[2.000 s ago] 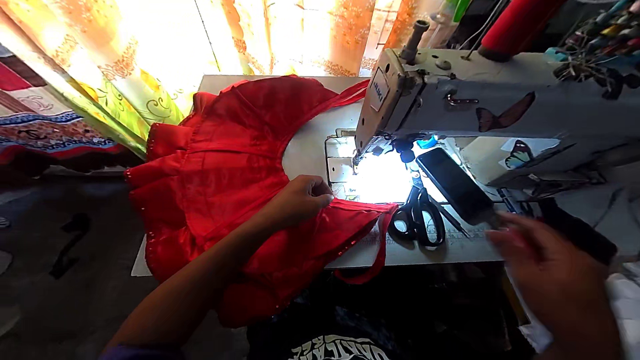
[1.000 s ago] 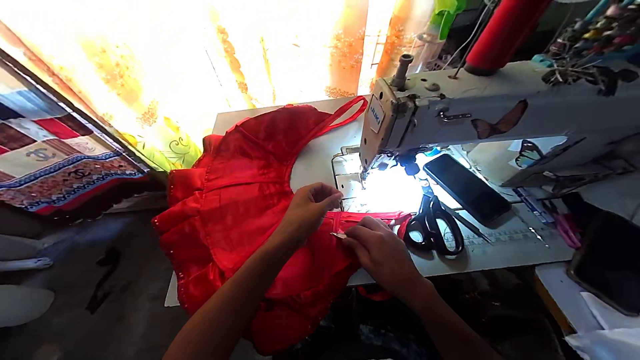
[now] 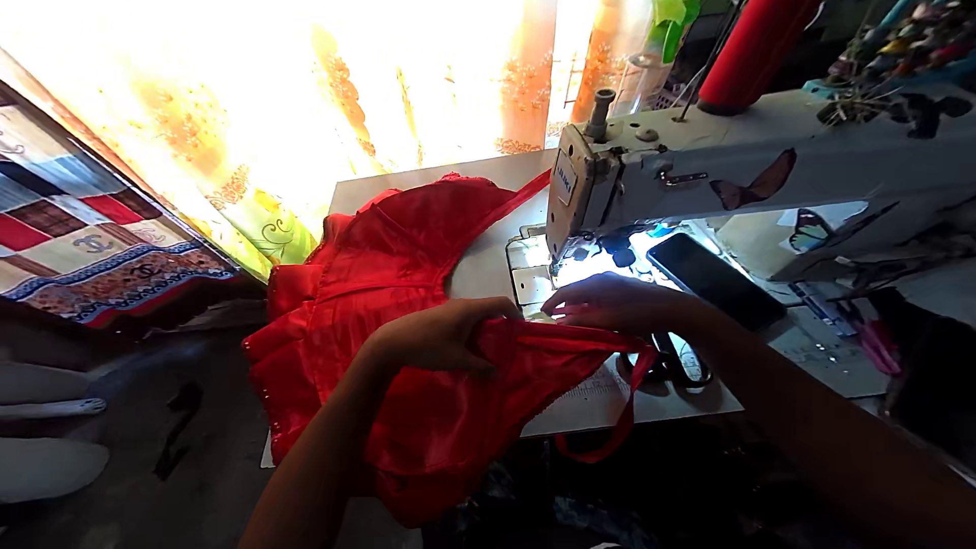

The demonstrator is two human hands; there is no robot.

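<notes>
A red satin garment point(image 3: 381, 282) with ruffles and straps lies over the table to the left of a Juki sewing machine point(image 3: 732, 160). My left hand point(image 3: 442, 332) grips the garment's edge between thumb and fingers. Just right of it, my right hand point(image 3: 618, 305) is at the strap end near the lit needle area; its fingertips are partly in shadow, and whether they hold the cloth I cannot tell. Black-handled scissors point(image 3: 682, 366) lie beneath my right forearm, mostly hidden. A dark smartphone point(image 3: 717, 278) rests on the machine bed behind that arm.
A red thread cone point(image 3: 755, 53) stands on top of the machine. Small tools, including a pink-handled one point(image 3: 873, 339), lie at the right. Bright curtains point(image 3: 427, 91) hang behind the table point(image 3: 488, 160). A patterned cloth point(image 3: 99, 221) hangs at the left. One strap droops over the front edge.
My right hand came from the right side to the garment, then moved further up toward the needle area. My left hand has stayed at the garment's edge, which is now lifted and folded.
</notes>
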